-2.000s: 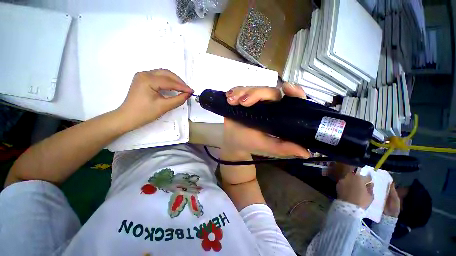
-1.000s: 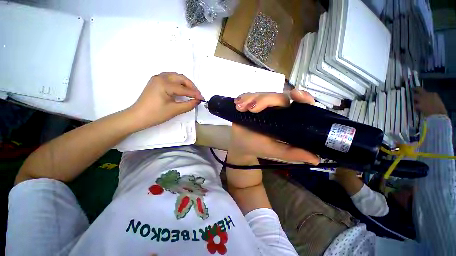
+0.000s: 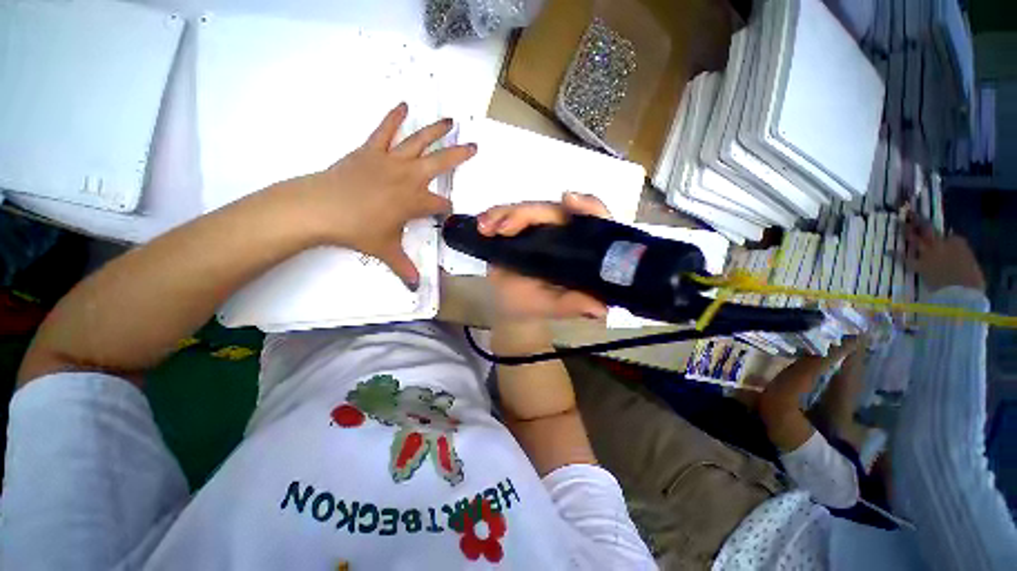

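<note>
My left hand (image 3: 385, 195) lies spread over a white panel (image 3: 323, 292) in front of me, fingers apart, nothing seen in it. My right hand (image 3: 535, 251) is closed around a black electric screwdriver (image 3: 580, 257) with a silver-white label. The driver's narrow end points left at the panel's right edge, close to my left fingers. Whether the bit touches the panel cannot be told. A yellow cord (image 3: 736, 287) is tied at the driver's rear, and a black cable (image 3: 535, 359) loops below it.
White panels (image 3: 95, 100) lie at left. A tray of screws (image 3: 600, 84) sits on brown cardboard (image 3: 669, 56), beside a clear bag of screws (image 3: 474, 17). Stacked panels (image 3: 825, 106) stand at right. Another person's hand (image 3: 942, 257) reaches to them. A printed colourful item (image 3: 717, 363) lies nearby.
My left hand has opened from a pinch at the driver's tip and spread over the panel. The driver's rear has swung left and looks shorter. The neighbouring person's hands have moved.
</note>
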